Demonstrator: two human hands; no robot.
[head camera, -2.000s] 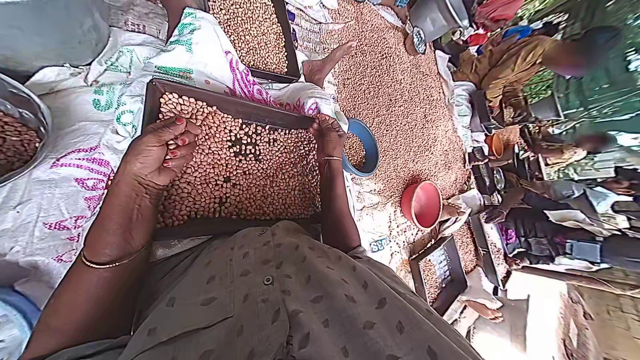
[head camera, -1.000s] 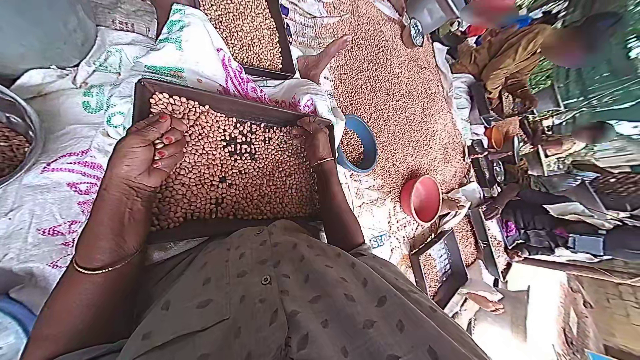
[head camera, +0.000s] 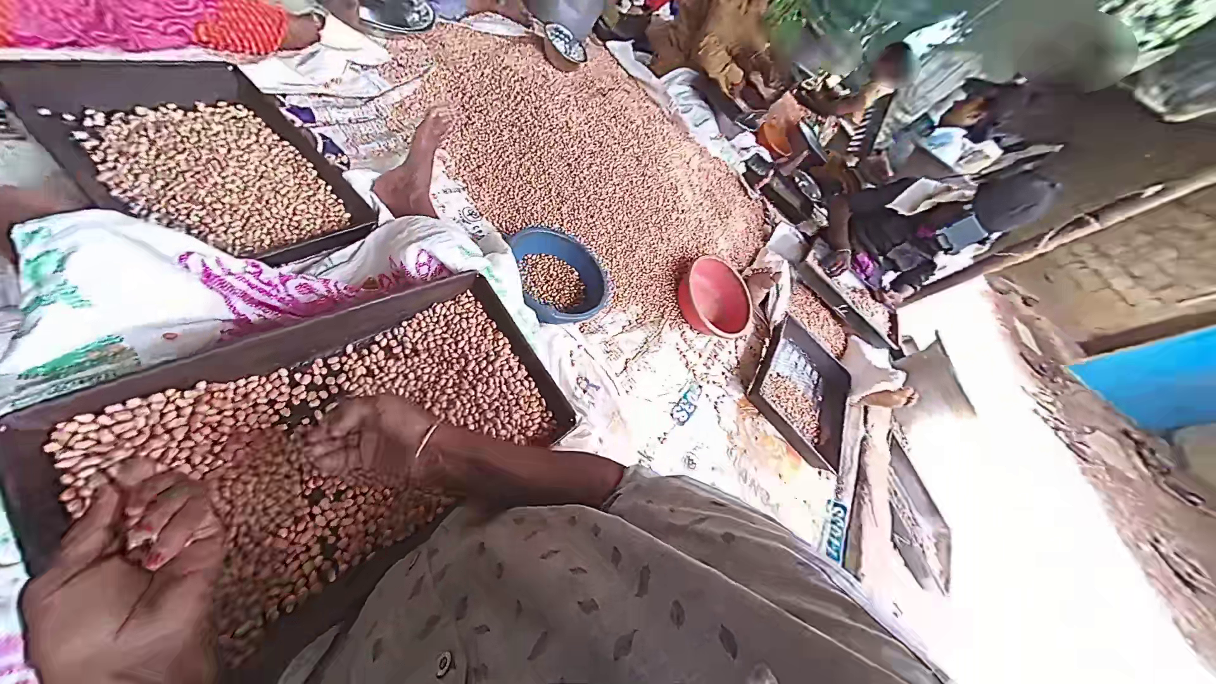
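Note:
A dark rectangular tray (head camera: 228, 353) of shelled nuts (head camera: 456, 366), which look like peanuts, lies across my lap. My left hand (head camera: 133, 560) is over the tray's near left part, its painted fingers curled in; whether nuts are inside them cannot be seen. Above the middle of the nuts is my right hand (head camera: 366, 439), with a bangle at the wrist, blurred, its fingers bent down toward the nuts. Dark gaps of tray floor show between the nuts near it.
Beyond my tray lies another dark tray (head camera: 370, 214) of nuts. A blue bowl (head camera: 598, 285) holding nuts and a red bowl (head camera: 714, 296) stand by a large spread heap of nuts (head camera: 589, 161). Printed white sacks (head camera: 114, 275) cover the ground. Other people sit at the right with trays.
My right hand has left the tray's far right corner and is now over the nuts in the middle. The view has turned toward the right.

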